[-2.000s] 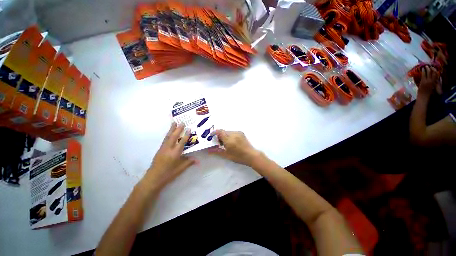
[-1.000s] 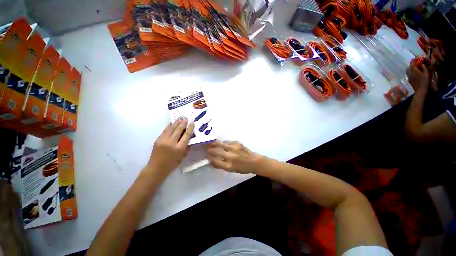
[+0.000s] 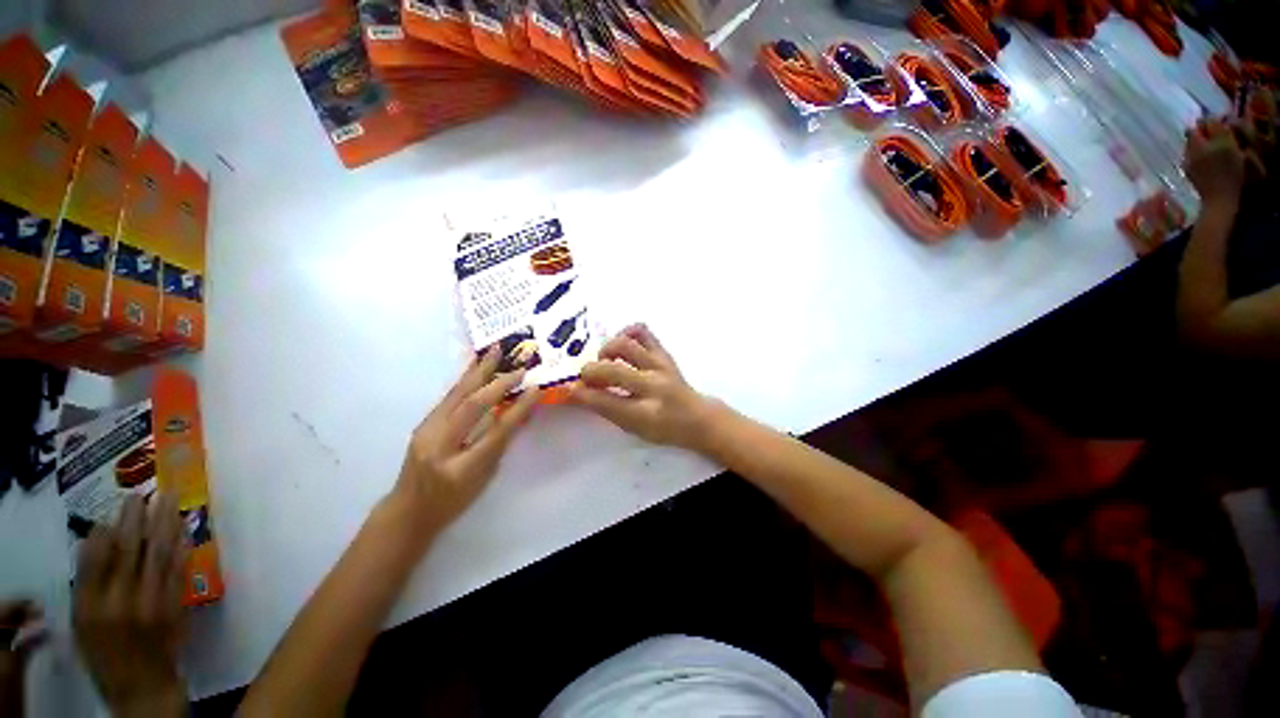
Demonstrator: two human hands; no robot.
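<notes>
A retail box [image 3: 527,295] lies on the white bench in front of me, its white printed back facing up. An orange strip of its near end shows between my hands. My left hand [image 3: 456,428] has its fingertips on the near left corner of the box. My right hand [image 3: 643,389] has bent fingers on the near right corner. Both hands hold the box at this end. The undersides of the fingers and the box's underside are hidden.
Flat cartons [image 3: 562,49] fan out by the wall. Coiled cables [image 3: 915,183] in clear plastic lie at the right. Filled boxes [image 3: 124,239] stand at the left. Another person's hand [image 3: 129,596] touches a box [image 3: 180,449] at lower left. Another person's arm [image 3: 1214,267] is at far right.
The white flap at the box's near end no longer shows; orange shows there now. My left hand has moved down to that end. Another person's hand has come in at lower left.
</notes>
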